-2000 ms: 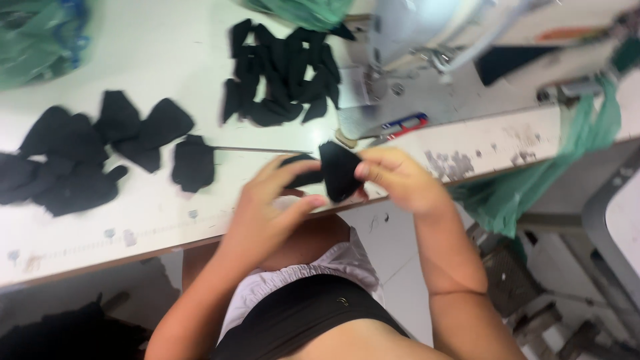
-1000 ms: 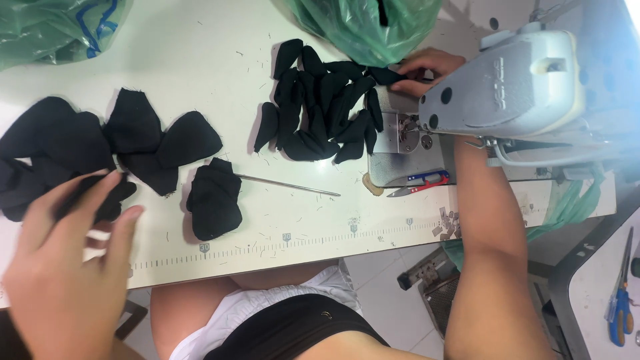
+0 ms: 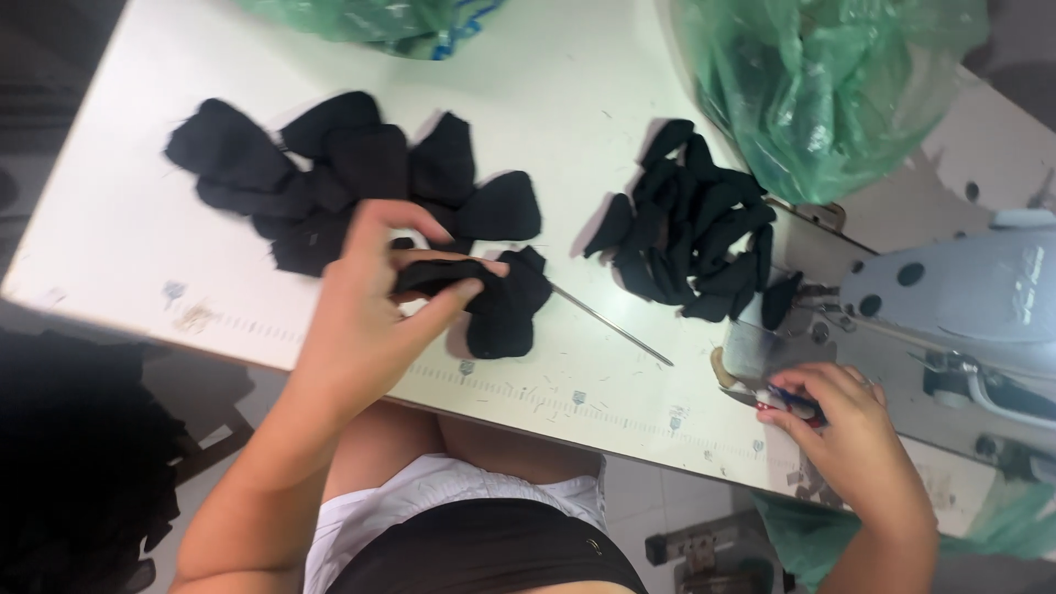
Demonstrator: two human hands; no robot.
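Observation:
My left hand (image 3: 379, 305) pinches a folded black fabric piece (image 3: 437, 276) between thumb and fingers, over the left part of the white table. Beneath and behind it lie several flat black fabric pieces (image 3: 363, 157), and a small stack (image 3: 503, 330) lies just to its right. From that stack a thin metal rod (image 3: 615, 324) sticks out. My right hand (image 3: 841, 412) has its fingers closed around the red and blue handles of small thread snips (image 3: 788, 404), blades pointing left, beside a curved tan piece (image 3: 722, 367). A heap of narrow black pieces (image 3: 685, 223) lies in the middle.
A sewing machine (image 3: 949, 280) stands at the right, a black piece near its needle area. Green plastic bags (image 3: 825, 99) sit at the back. A printed ruler scale (image 3: 528, 396) runs along the table's front edge. Dark fabric (image 3: 74, 462) is piled at lower left.
My right hand has come from behind the sewing machine's needle area to the snips and taken hold of them. My left hand has lifted a black piece and moved right. The view has shifted left.

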